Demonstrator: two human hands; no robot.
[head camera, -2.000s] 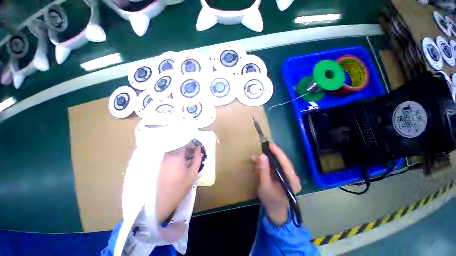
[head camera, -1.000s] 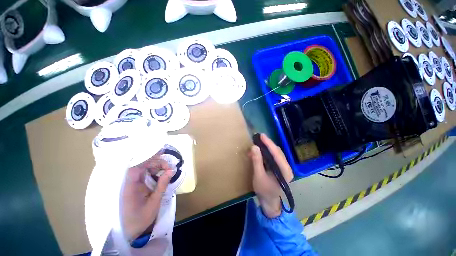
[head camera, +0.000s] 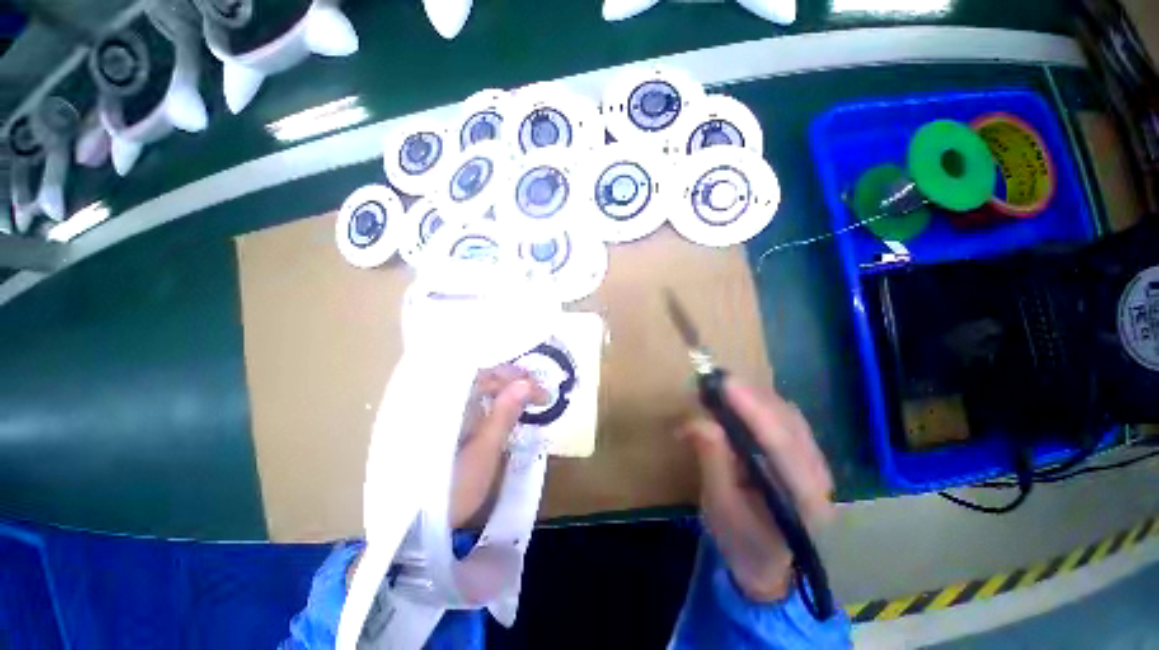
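My right hand (head camera: 765, 476) holds the black-handled soldering iron (head camera: 750, 457), its metal tip pointing up and left above the cardboard. My left hand (head camera: 489, 438) reaches through the glossy white housing (head camera: 413, 444), with its fingertips at the dark ring (head camera: 563, 387) in the round seat. The housing is overexposed, so its detail is lost. The housing's round part lies over the pale cream pad (head camera: 582, 425). Behind it, several white round discs (head camera: 543, 192) with dark centres lie overlapping.
The brown cardboard sheet (head camera: 311, 368) lies under the work. At right, the blue tray (head camera: 839, 191) holds a green solder spool (head camera: 952, 165), a red-yellow tape roll (head camera: 1019, 163) and a black box (head camera: 1004, 333). Solder wire (head camera: 813, 238) extends left. White housings (head camera: 292, 57) stand beyond.
The camera view has shifted, so the bench appears further right. The soldering iron's tip shows again above the cardboard. My left fingertips remain at the ring in the housing.
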